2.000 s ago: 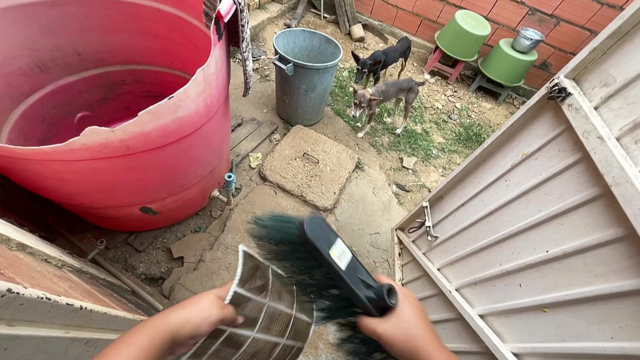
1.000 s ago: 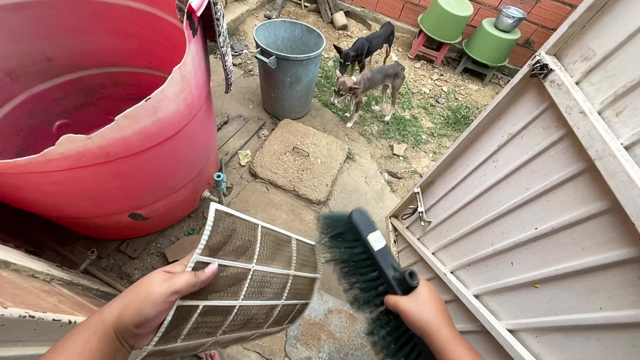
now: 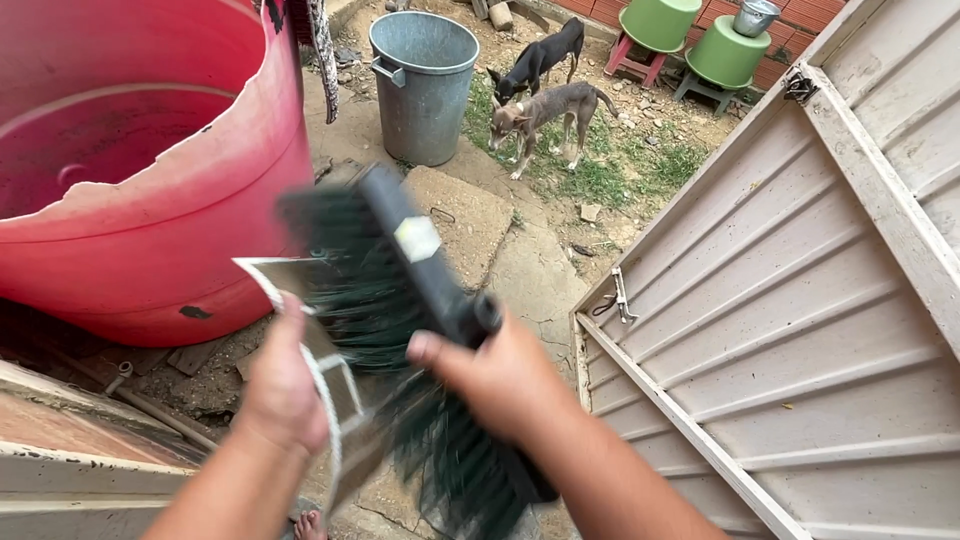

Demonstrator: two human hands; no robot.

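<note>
My left hand (image 3: 289,382) grips the edge of a white-framed mesh filter panel (image 3: 352,390), which is bent and tilted. In my right hand (image 3: 502,375) is a detached broom head (image 3: 420,255) of black plastic, held near its handle socket, with dark green bristles (image 3: 352,285). The bristles overlap the mesh face and seem to touch it; both are blurred by motion. Much of the panel is hidden behind the bristles and my left hand.
A large red plastic tank (image 3: 195,247) with a jagged rim stands at left. Beyond are a grey bin (image 3: 424,97), a concrete cover (image 3: 465,217), a black dog (image 3: 540,60) and a grey-brown dog (image 3: 555,109). A metal door (image 3: 780,300) is at right, green tubs (image 3: 724,56) behind.
The broom head has moved left from beside the panel to over its mesh. The panel, spread out one second ago, now looks more bent and turned edge-on.
</note>
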